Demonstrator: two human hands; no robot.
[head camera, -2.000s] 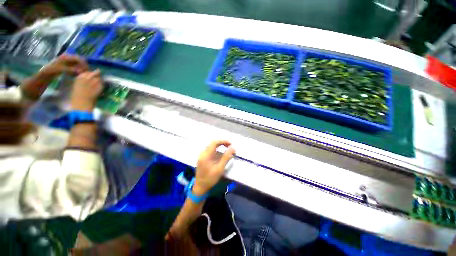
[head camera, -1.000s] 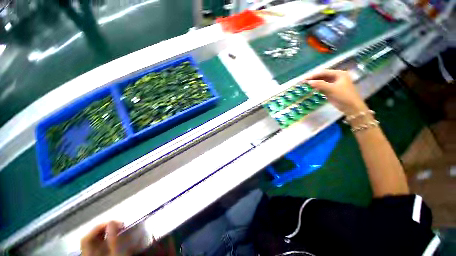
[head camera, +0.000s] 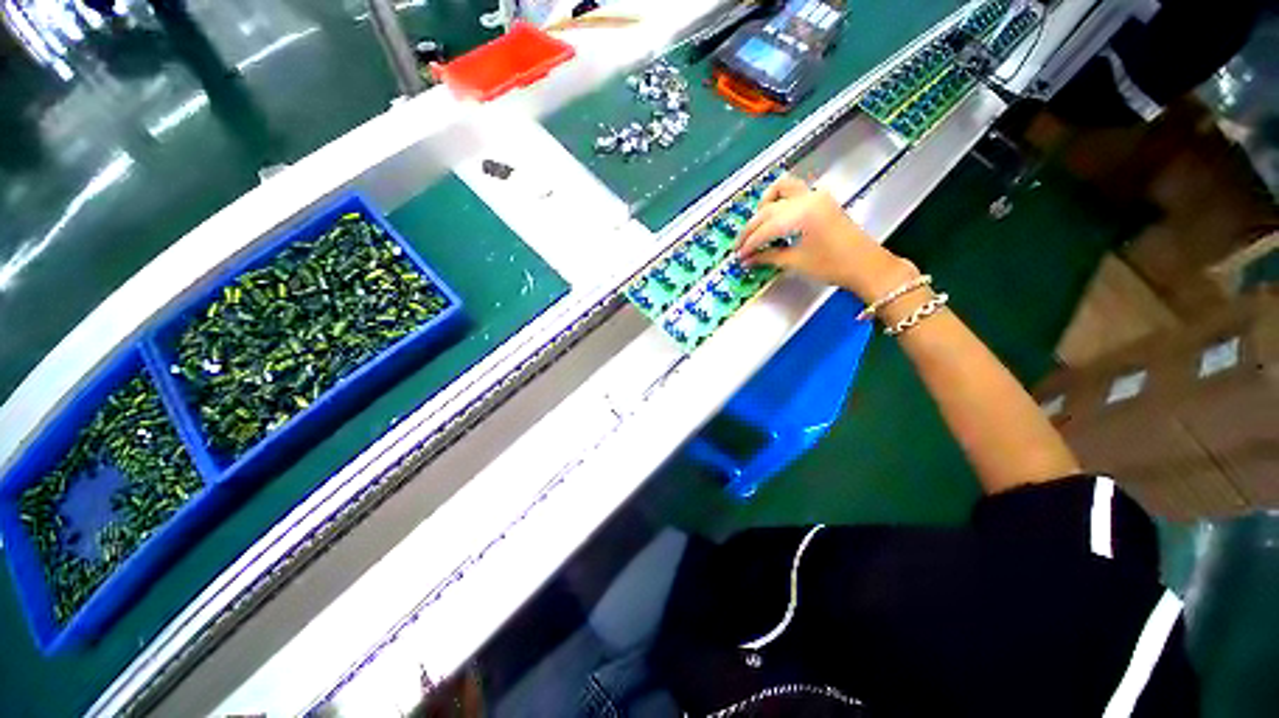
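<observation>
A green circuit board panel (head camera: 687, 288) with rows of small blue parts lies between the conveyor rails. My right hand (head camera: 807, 239), with beaded bracelets on its wrist, is over the panel's right part. Its thumb and fingertips are bent down at the board. A small dark bit shows beside the fingers; whether it is held cannot be told. My left hand is not visible; only a blurred brownish patch shows at the bottom edge. A blue component bin (head camera: 218, 470) with two compartments of dark and yellow-green capacitors (head camera: 302, 330) sits on the green mat at the left.
Another board panel (head camera: 919, 98) lies farther along the conveyor. Silvery loose parts (head camera: 652, 112) and an orange-black device (head camera: 772, 63) are on the far mat. A red item (head camera: 505, 61) lies beyond the line. A blue object (head camera: 793, 400) is below the front rail, cardboard boxes (head camera: 1150, 400) at right.
The view has turned right, so the bin, board and red item sit farther left. My left hand has gone out of view. My right hand remains at the panel's right part.
</observation>
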